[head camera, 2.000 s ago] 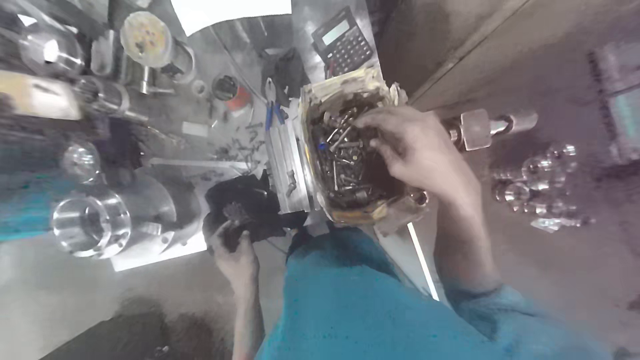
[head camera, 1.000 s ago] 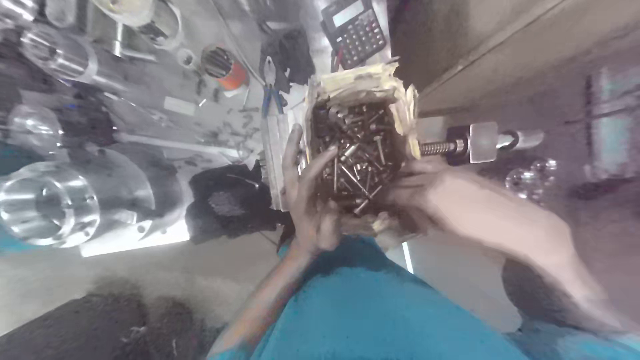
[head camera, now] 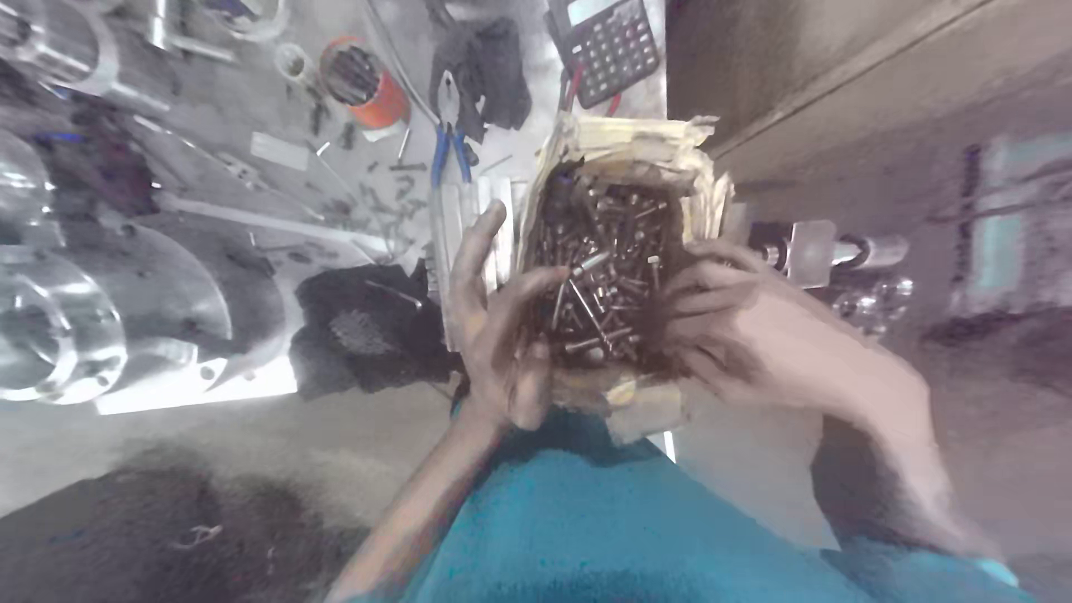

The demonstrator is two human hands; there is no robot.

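A worn box with ragged, taped edges [head camera: 641, 138] stands close in front of my body, filled with loose metal screws and bolts [head camera: 607, 293]. My left hand [head camera: 502, 327] is at the box's left side, fingers spread, its index fingertip over the screws beside a small bright metal piece [head camera: 589, 265]. Whether the fingertip touches that piece cannot be told. At the right side, my right hand [head camera: 729, 318] has its bent fingers over the rim and inside the box; the fingertips are hidden among shadow and screws.
Blue-handled pliers [head camera: 450, 134], an orange cup of dark rods [head camera: 377, 96] and a calculator [head camera: 607, 50] lie beyond the box. A black cloth [head camera: 368, 327] and a large machined metal cylinder [head camera: 142, 310] are at left. A vise-like screw part [head camera: 808, 251] projects at right.
My left hand has moved right from the black cloth to the box's left side. My right hand has gone from above the screws to the box's right side. The view has come closer to the bench.
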